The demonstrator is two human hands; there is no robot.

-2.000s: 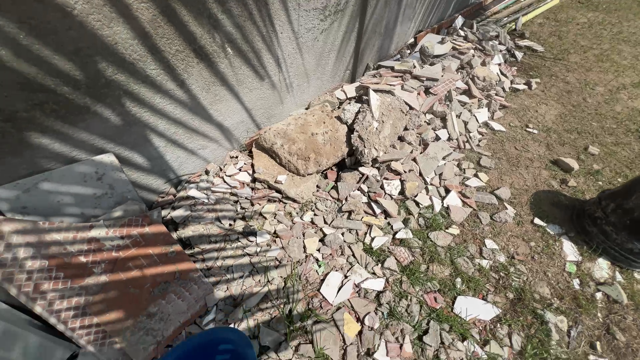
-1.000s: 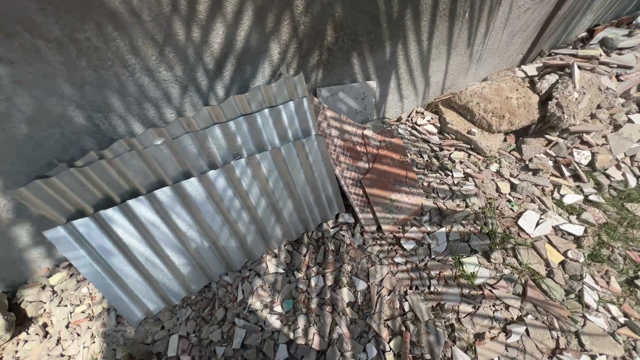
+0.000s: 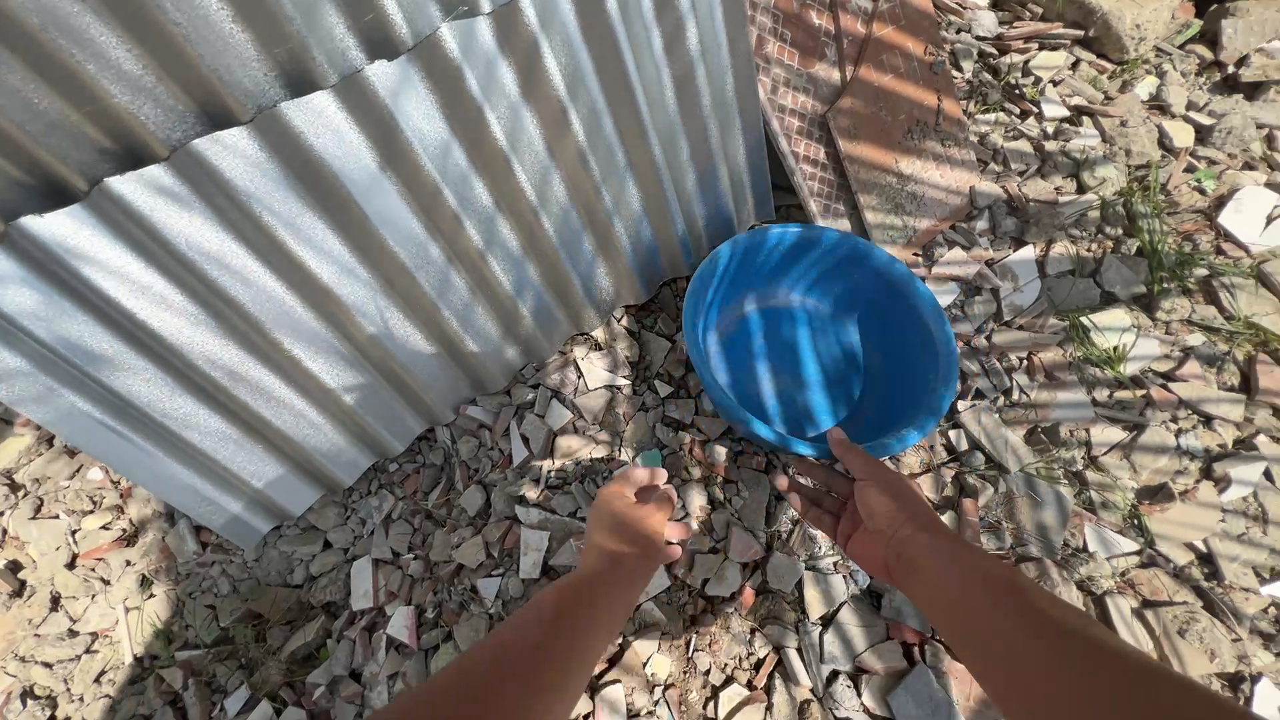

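Note:
A round blue plastic basin (image 3: 780, 350) rests on broken tile and stone rubble (image 3: 560, 500), tilted so its inside shows. My right hand (image 3: 860, 505) is at the basin's near rim, the thumb at the rim and the other fingers apart just below it. To the left, my left hand (image 3: 635, 515) hovers low over the rubble with its fingers curled. A small green fragment (image 3: 650, 458) shows just beyond those fingertips; whether they touch it or hold anything is unclear.
Corrugated metal sheets (image 3: 400, 230) lean at the upper left, their lower edge close to the basin. Reddish patterned tile slabs (image 3: 890, 130) stand behind the basin. Larger stone chunks (image 3: 1125, 25) lie at the upper right, with grass tufts (image 3: 1160, 240) among the rubble.
Both hands and the whole blue basin have come into view; only a blue edge showed at the bottom two seconds ago. The view has swung left and closer to the metal sheets.

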